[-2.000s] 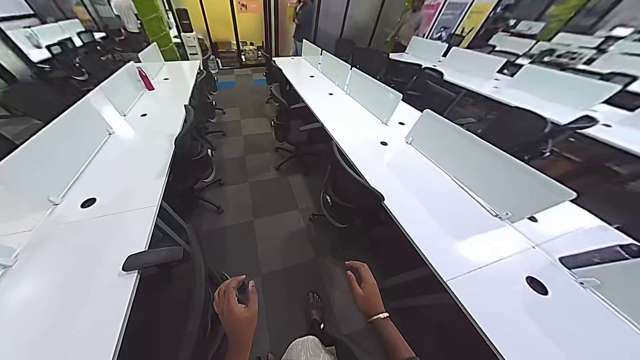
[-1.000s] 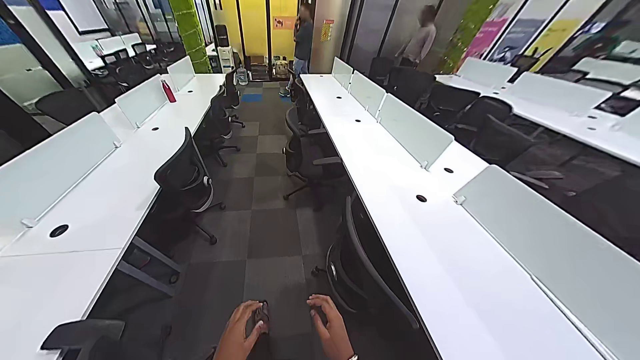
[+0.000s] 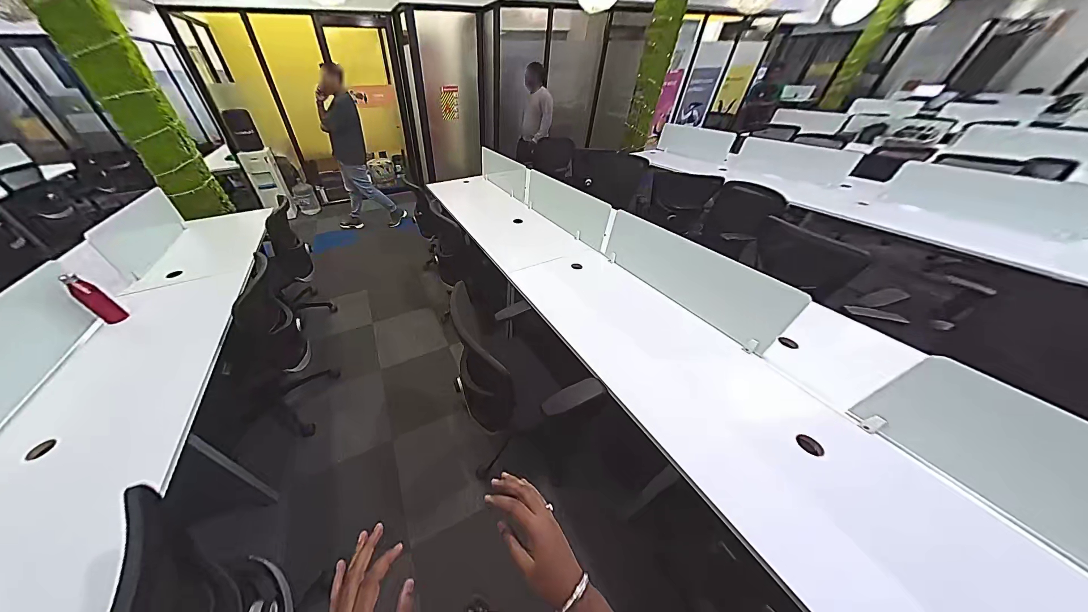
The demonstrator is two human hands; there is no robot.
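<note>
My left hand (image 3: 370,571) is low in the head view, over the carpet-tile aisle, fingers apart and holding nothing. To its right my right hand (image 3: 534,540), with a ring and a bracelet at the wrist, is also raised with spread fingers and holds nothing. The nearest things are a black office chair (image 3: 183,552) left of my left hand and another black chair (image 3: 489,382) beyond my right hand, beside the long white desk (image 3: 671,374). A red bottle (image 3: 93,299) stands on the white desk at left (image 3: 127,374).
Carpet tiles (image 3: 353,433) run between two desk rows lined with black chairs (image 3: 263,331). Frosted dividers (image 3: 697,272) stand on the desks. At the aisle's far end are a person walking (image 3: 347,127) and a water jug (image 3: 304,197); another person (image 3: 535,110) stands beyond the desks.
The view has moved forward along the aisle. The far person, near the desk's end before, now strides left of it. My hands stay raised, with the right fingers more spread.
</note>
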